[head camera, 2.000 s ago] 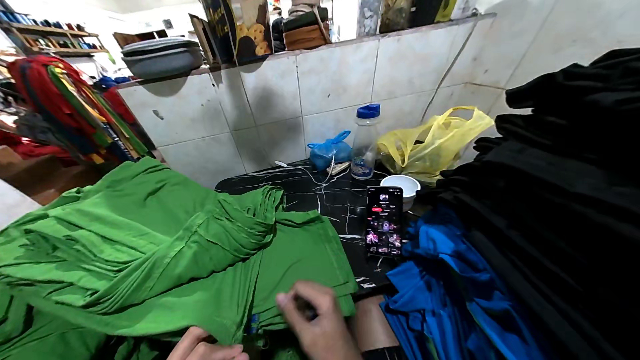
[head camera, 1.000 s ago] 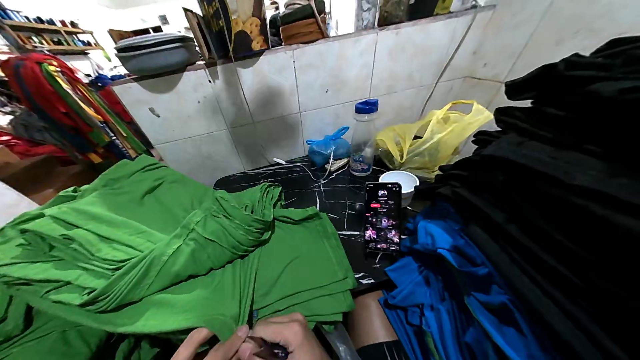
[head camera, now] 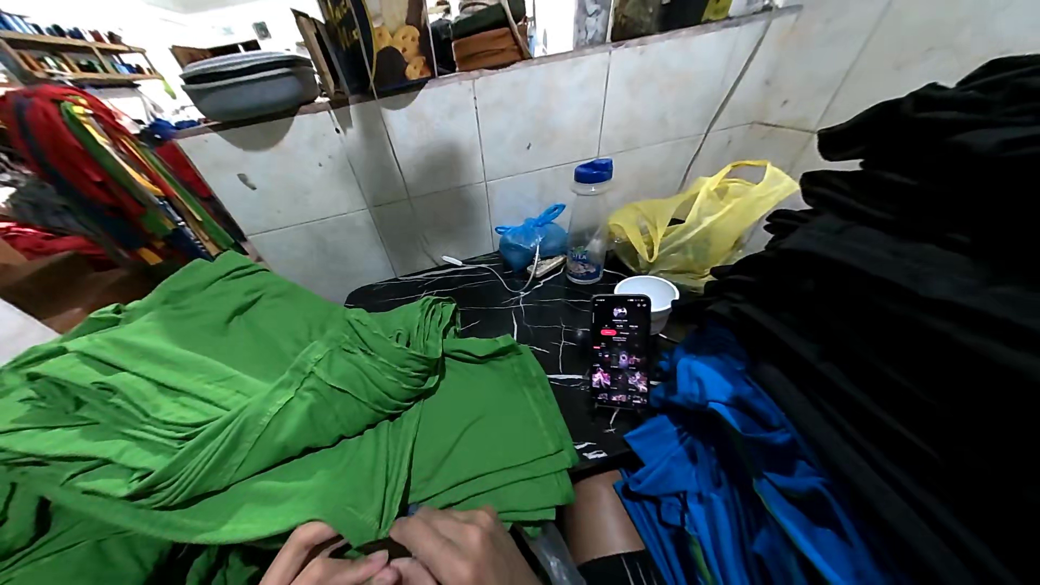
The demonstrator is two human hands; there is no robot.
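Observation:
A heap of green cloth (head camera: 268, 390) spreads over the left and middle of the view, with several layers lying flat at its right side. At its near edge, my left hand (head camera: 321, 556) pinches the cloth between bent fingers. Close beside it, my right hand (head camera: 463, 548) has its fingers curled at the same edge, the tips of the two hands nearly meeting. Whether the right fingers hold the cloth or something small is hidden. Right of the cloth, a phone (head camera: 621, 351) with a lit screen leans upright against a white bowl (head camera: 650, 288).
A black marbled tabletop (head camera: 520, 313) bears a plastic bottle (head camera: 588, 223), a knotted blue bag (head camera: 532, 240), a white cable and a yellow plastic bag (head camera: 703, 223). Blue cloth (head camera: 731, 439) and a tall stack of black cloth (head camera: 918, 325) rise at the right. A tiled wall (head camera: 431, 171) stands behind.
My right hand was apart from the left, over the green layers, two seconds ago; it has moved left and down, beside my left hand. A dark thing seen at its fingers earlier no longer shows.

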